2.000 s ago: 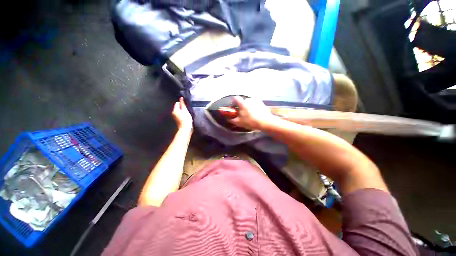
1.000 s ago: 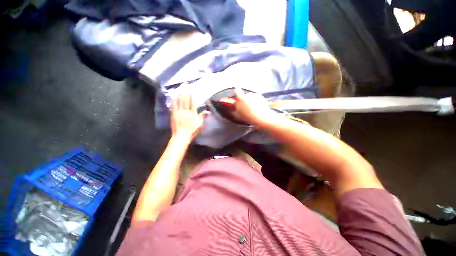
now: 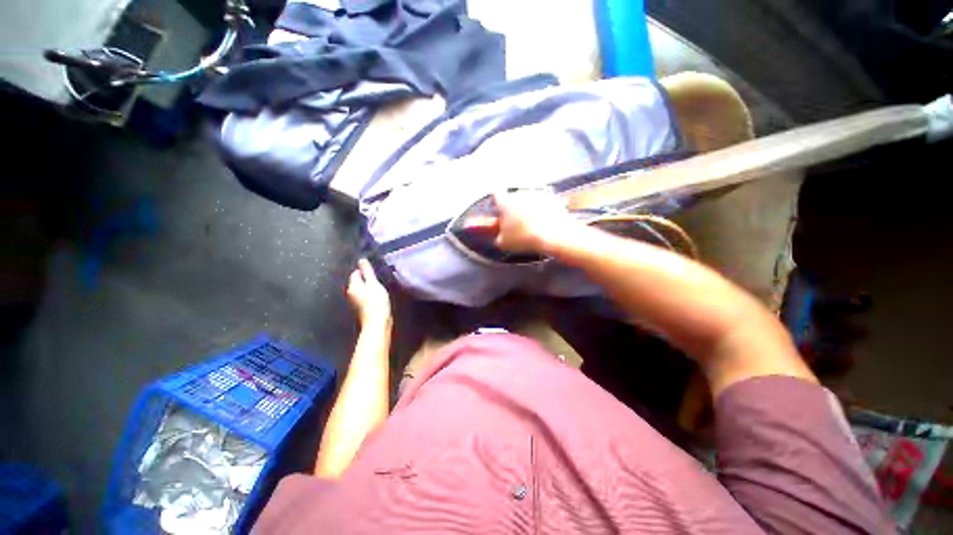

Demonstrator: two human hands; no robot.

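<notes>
The dark blue-grey garment (image 3: 418,63) lies over the padded form, its shiny pale lilac lining (image 3: 564,131) facing up with a dark straight band across it. The tan rounded end of the form (image 3: 711,110) shows at right. My right hand (image 3: 526,225) is closed on the handle of the steam iron (image 3: 475,232), which rests on the lining with its pointed end to the left. My left hand (image 3: 369,295) is at the garment's left edge, its fingers at the dark border; their grip is partly hidden.
A whitish band (image 3: 773,146) and thin yellow hoses run right from the iron. A blue strip (image 3: 625,40) is behind the form. A blue crate (image 3: 246,392) with whitish pieces stands on the floor at lower left. Curved tubing (image 3: 209,63) is at upper left.
My left hand has moved off the top of the lining to its left edge. The iron stays in my right hand, with the whitish band now slanting up to the right.
</notes>
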